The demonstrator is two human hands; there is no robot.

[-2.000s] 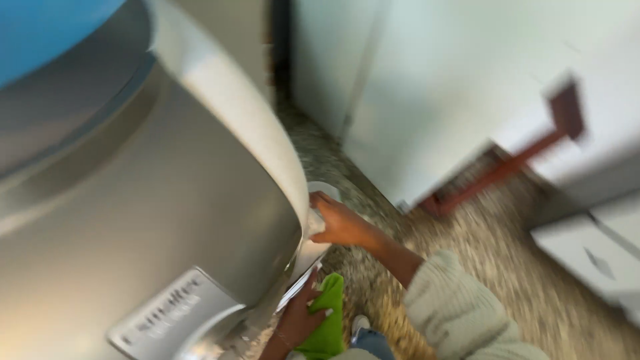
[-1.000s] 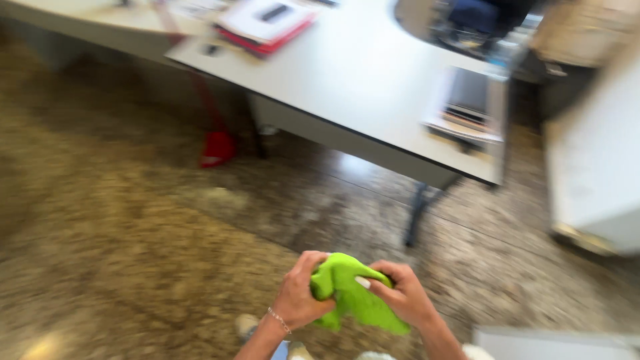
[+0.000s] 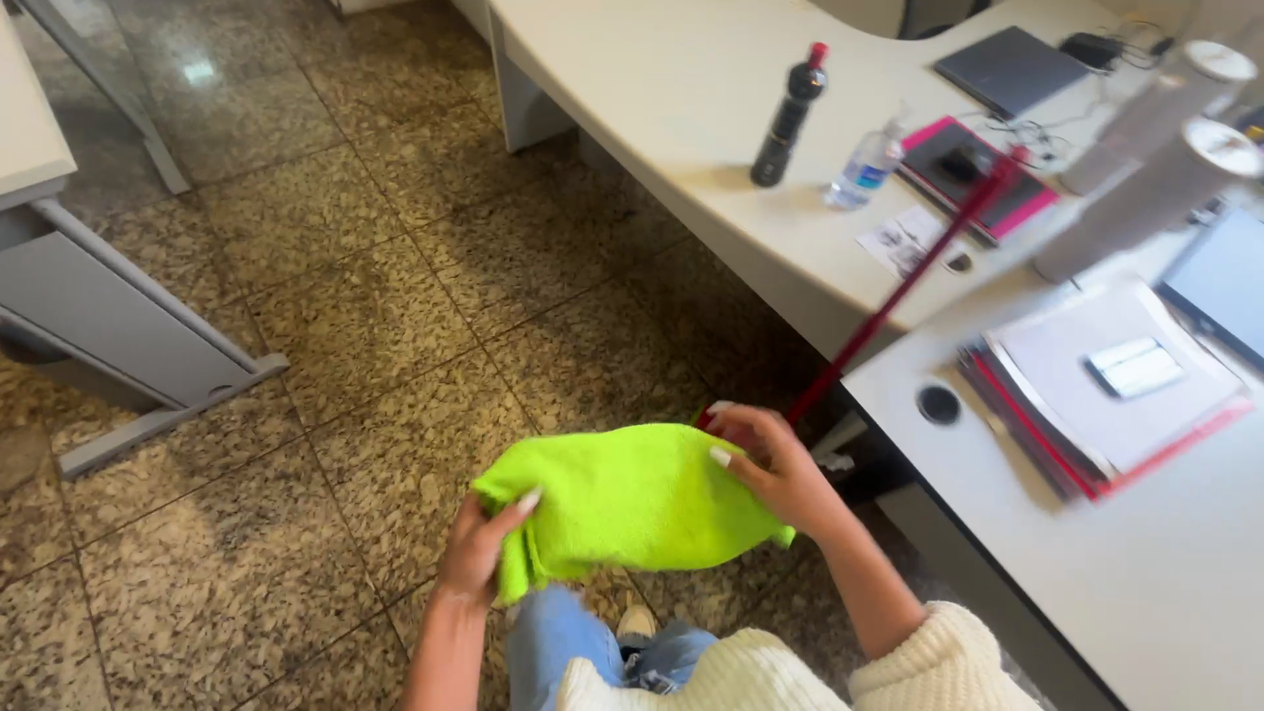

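Observation:
A bright green cloth (image 3: 632,499) is stretched between my two hands above the floor, in front of my legs. My left hand (image 3: 479,543) grips its left end, thumb on top. On the upper right edge, my right hand (image 3: 775,469) holds the cloth between thumb and fingers. Some fingertips of both hands are hidden behind the cloth or blurred.
A white desk (image 3: 671,109) bears a dark bottle with a red cap (image 3: 788,118), a clear pump bottle (image 3: 867,168) and a closed laptop (image 3: 1009,69). A red pole (image 3: 904,286) leans by the desks. Papers and folders (image 3: 1106,385) lie at right. A grey desk leg (image 3: 148,346) stands left.
The green cloth, bunched between my hands one second ago, is now spread wider, with my hands farther apart. The view has swung from a large metal appliance to the desks.

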